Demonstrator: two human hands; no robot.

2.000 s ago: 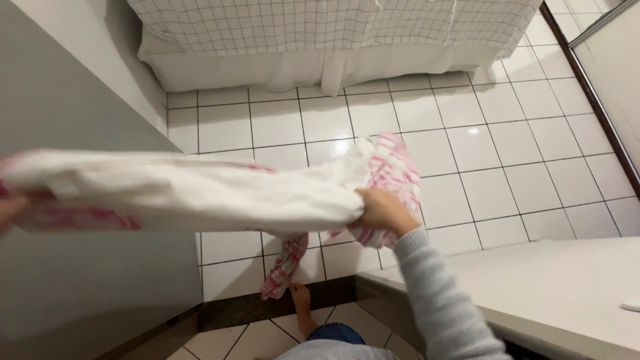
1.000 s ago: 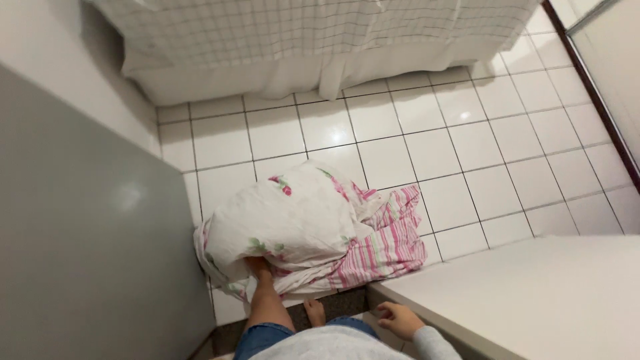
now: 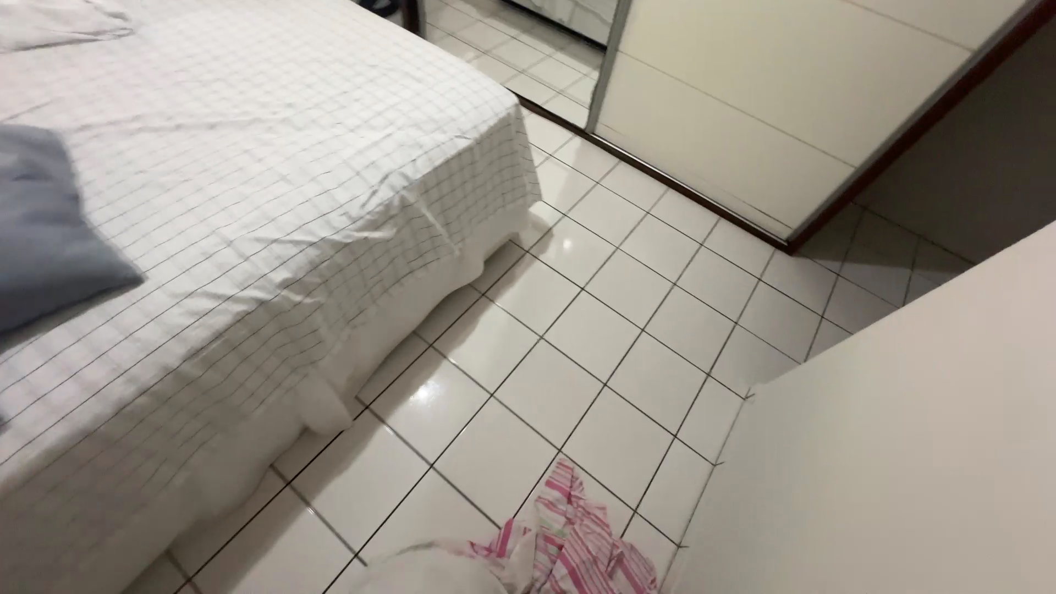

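Neither of my hands shows in the head view now. At the bottom edge, a white cloth with pink-striped parts [image 3: 569, 536] lies bunched on the tiled floor; its lower part is cut off by the frame. To the left stands a bed with a white, dark-checked cover [image 3: 247, 165] that hangs over its side above a white skirt. On the bed, at the left edge, rests a blue-grey pillow [image 3: 58, 231].
A pale wall or panel [image 3: 891, 462] rises at the lower right. Beyond the floor tiles [image 3: 594, 330] stands a wardrobe with a cream sliding door [image 3: 767, 91] and a mirrored one. White fabric [image 3: 58, 21] lies on the bed's far left.
Two seconds ago my hands stretched the white cloth above the floor; one second ago it lay on the floor around one foot. My right hand has left the view, which has swung up toward the bed and wardrobe.
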